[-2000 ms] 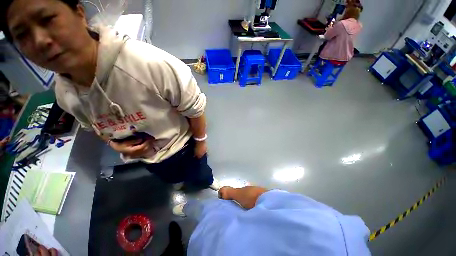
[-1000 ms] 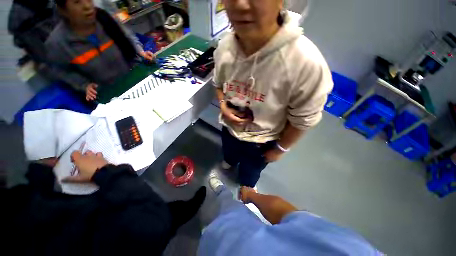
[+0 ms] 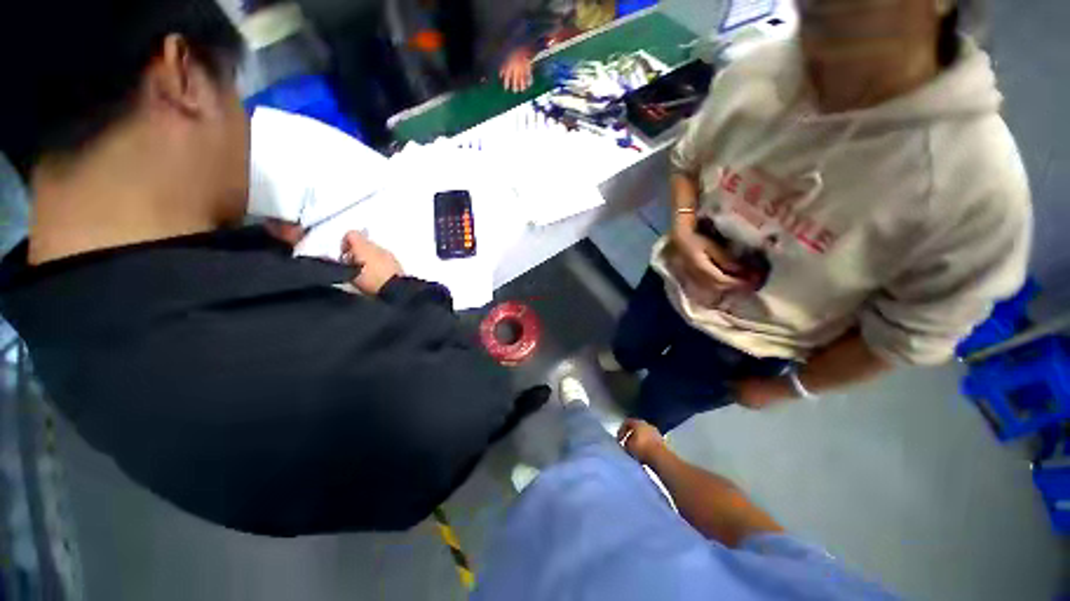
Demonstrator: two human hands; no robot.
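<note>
My right hand (image 3: 640, 439) is low in the centre, at the end of my bare forearm and blue sleeve. It is small and blurred, with a thin white edge beside it; whether it holds that cannot be told. My left hand is not in view. A black smartphone (image 3: 454, 224) with an orange-keyed calculator lies on white record sheets (image 3: 405, 268) on the table. A hand (image 3: 371, 263) of a person in black rests on the sheets.
The person in black (image 3: 258, 387) fills the left. A person in a cream hoodie (image 3: 868, 211) stands right. A red wire coil (image 3: 509, 333) lies on the floor. Tools (image 3: 604, 88) and a black bin (image 3: 669, 99) are at the table's far end. Blue crates (image 3: 1018, 393) stand far right.
The view has swung left and down, so the table and the hoodie person appear further right. The person in black now shows with head and back. My right hand stays low.
</note>
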